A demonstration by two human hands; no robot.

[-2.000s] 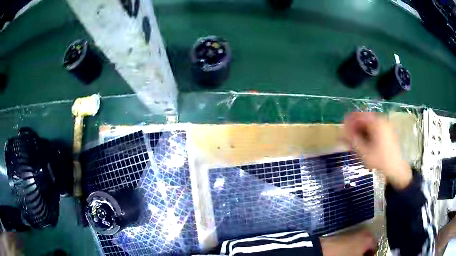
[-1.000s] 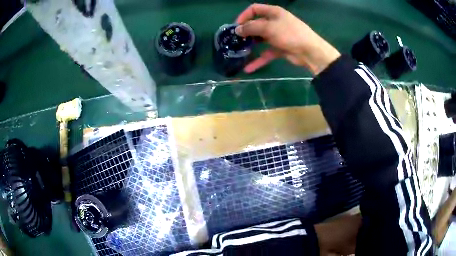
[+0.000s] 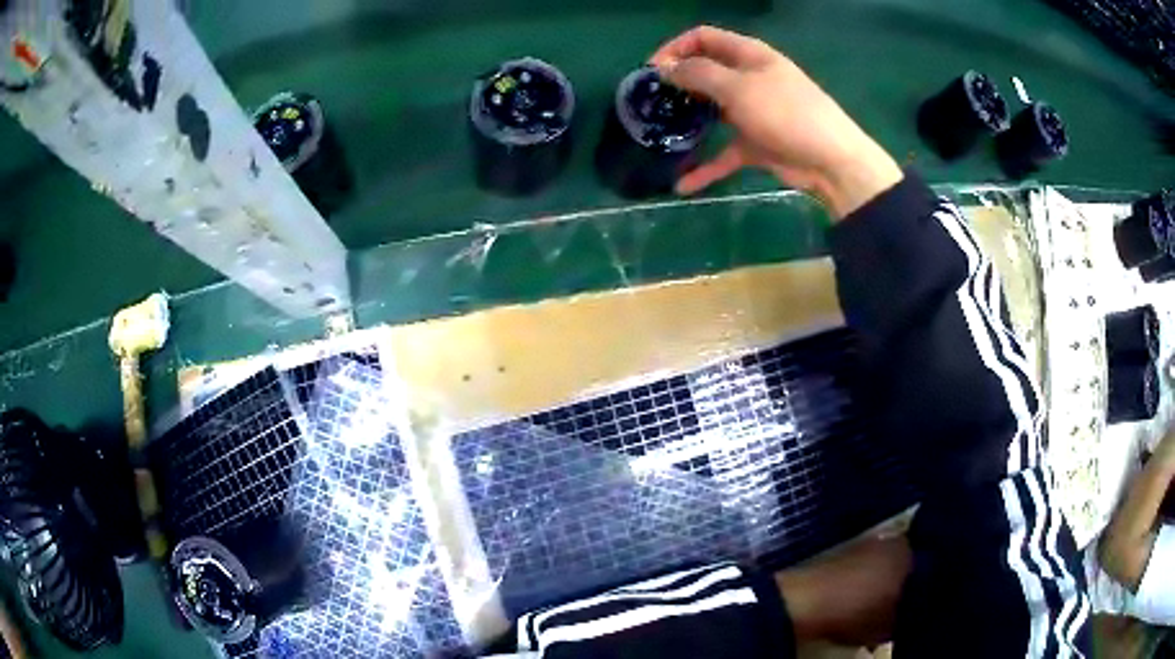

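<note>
My right hand (image 3: 760, 113) reaches over the green line from the right. Its fingers are at the rim and right side of a black cylindrical unit (image 3: 660, 113), which stands upright. Another black unit stands just left of it. My left forearm (image 3: 850, 595) shows at the bottom, below its striped sleeve; the left hand is hidden behind my right sleeve. A die-cut black grid sheet (image 3: 644, 464) lies on the tan board (image 3: 554, 348), partly under glossy clear film. No adhesive piece is visible in my fingers.
A second grid sheet (image 3: 232, 444) at left bears a tilted black unit (image 3: 213, 590). A pale-headed brush or mallet (image 3: 139, 324) and black fan (image 3: 52, 541) are far left. A worn post (image 3: 193, 142) crosses upper left. Units stand on a white perforated strip (image 3: 1076, 348); another person's arm is lower right.
My right hand moved from above the board to a unit over the line. Since then, hand and units have shifted right relative to the post; another unit shows beside it.
</note>
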